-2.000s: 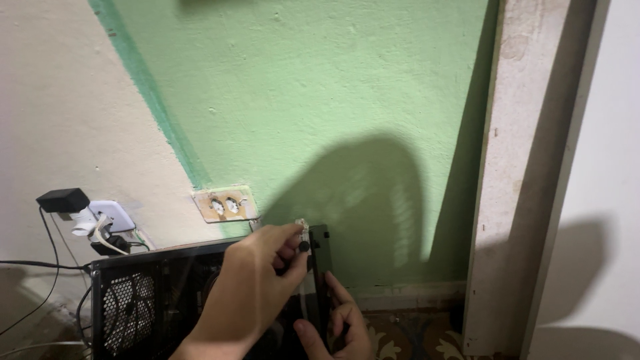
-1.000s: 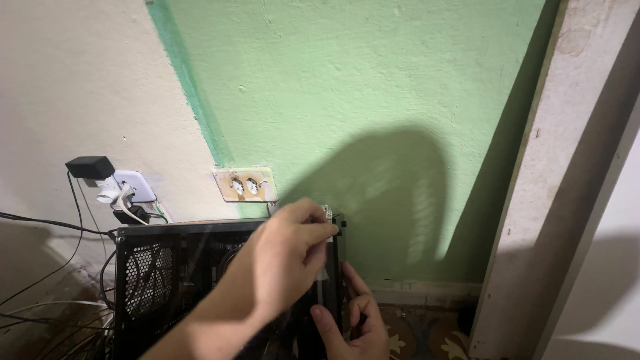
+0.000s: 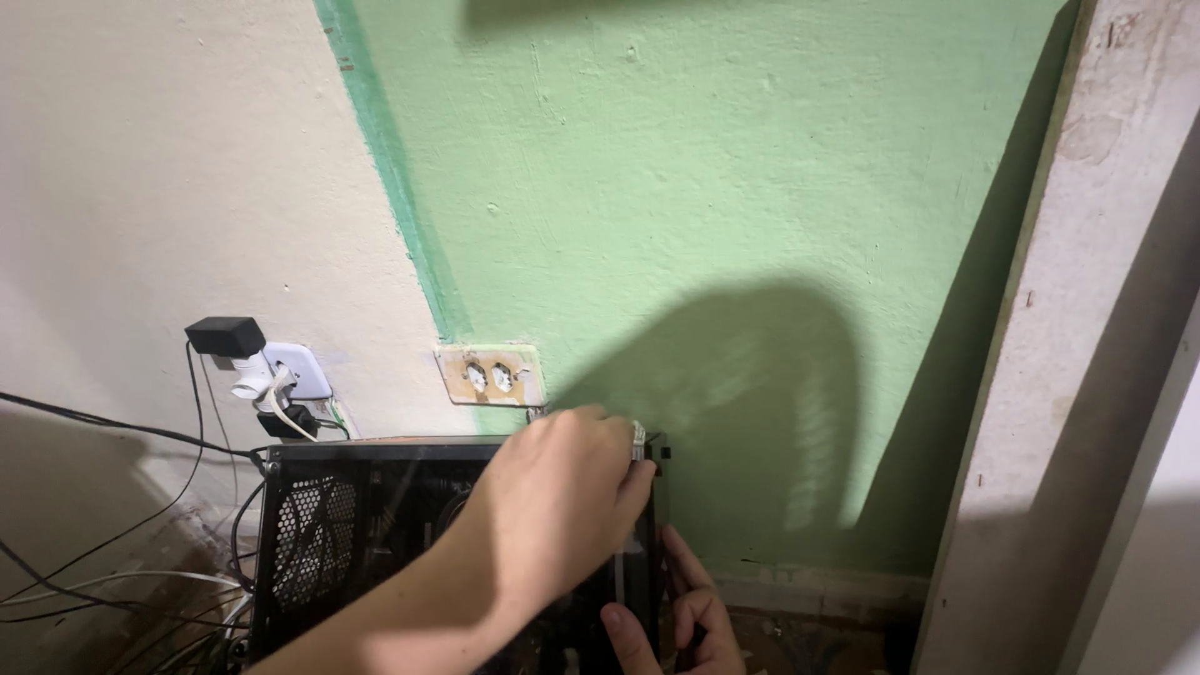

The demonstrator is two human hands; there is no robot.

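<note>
A black computer case with a dark see-through side panel and a perforated section stands against the wall. My left hand reaches across it to the upper right corner, fingers closed around a small whitish piece, which I cannot identify; the fingertips are partly hidden. Lower down, my right hand grips the case's right edge, its thumb on the side panel and its fingers behind the edge.
A white wall outlet holds a black power adapter and other plugs. Beside it is a stained double outlet. Black and white cables run left of the case. A pale board leans at the right.
My left hand has turned over at the case's corner, so its back now covers more of the fingers. My right hand has stayed at the right edge.
</note>
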